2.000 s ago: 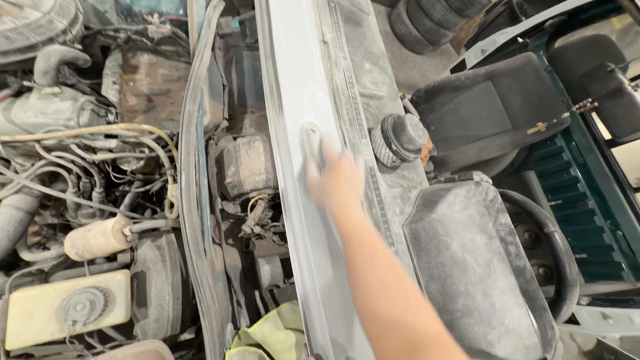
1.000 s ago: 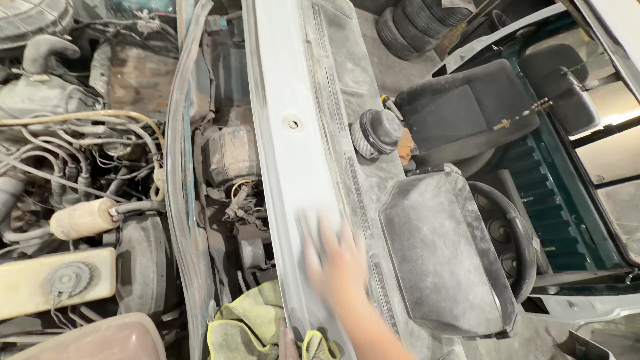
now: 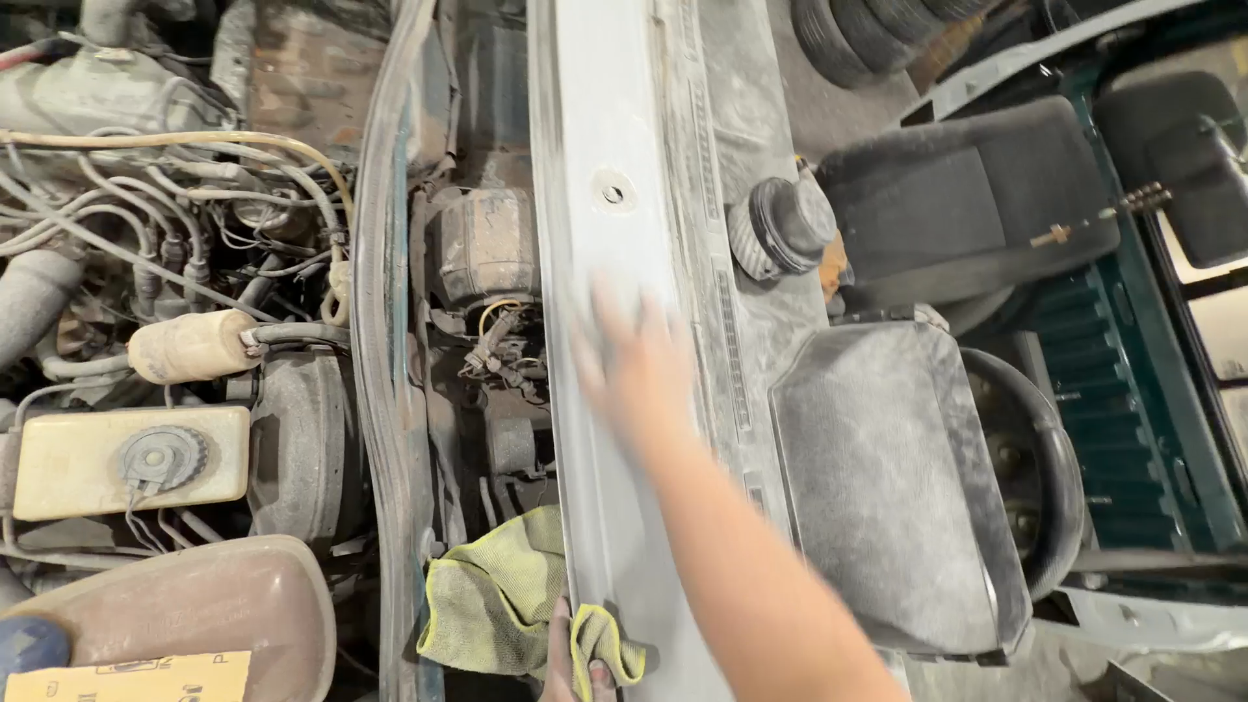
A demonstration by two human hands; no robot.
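A long grey-primed metal cowl panel (image 3: 609,117) of a vehicle runs down the middle of the view, with a small round hole in it. My right hand (image 3: 634,361), blurred, lies spread over the panel below this hole and holds nothing that shows. At the bottom, my left hand (image 3: 575,663) grips a yellow-green microfiber cloth (image 3: 497,595) at the panel's left edge. The cloth drapes over the gap beside the panel, and part of that hand is hidden by it and cut off by the frame.
Left is the engine bay with hoses, a brake fluid reservoir (image 3: 58,463) and a rubber seal strip (image 3: 385,390). A dusty blower motor (image 3: 487,244) sits in the gap. Right are a dusty dashboard (image 3: 751,127), a pleated round filter (image 3: 780,229), a steering wheel (image 3: 1058,468) and a seat (image 3: 936,185).
My right hand covered the area by the hole two seconds ago, was lower down the panel one second ago, and is now somewhat nearer the hole. More of the cloth and my left hand have come into view.
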